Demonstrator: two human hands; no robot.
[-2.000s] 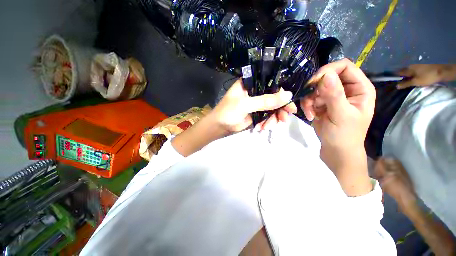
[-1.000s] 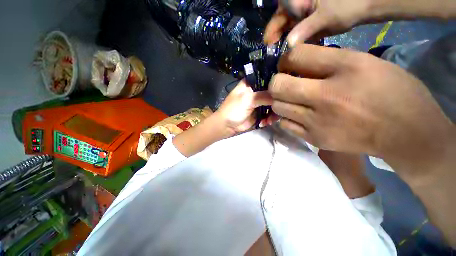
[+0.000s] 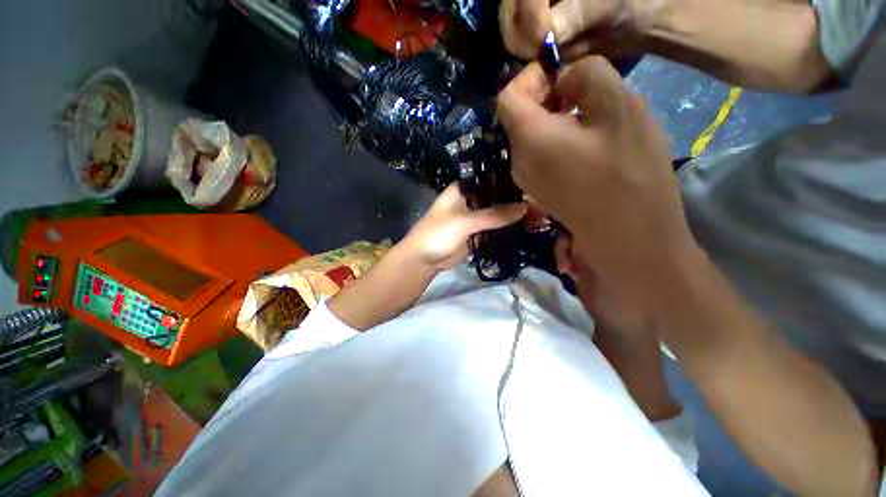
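My left hand is closed around a bunch of black cables just above my lap. Their silver-tipped plug ends stick out past my fingers, and small loops hang below my thumb. My right hand is mostly hidden behind another person's hand; only some fingers and part of the forearm show, and whether it holds anything cannot be told. The other person's two hands hold a small dark piece with a shiny tip above the bunch.
A large black cable bundle lies beyond my hands. At left are a bucket of scrap, a pale open bag, an orange control box and a brown paper sack. The other person's grey-clad body is close at right.
The other person's hands came in from the right over the bunch, then drew up a little with the small piece. My right hand has become mostly covered. Cable loops now show below my left hand.
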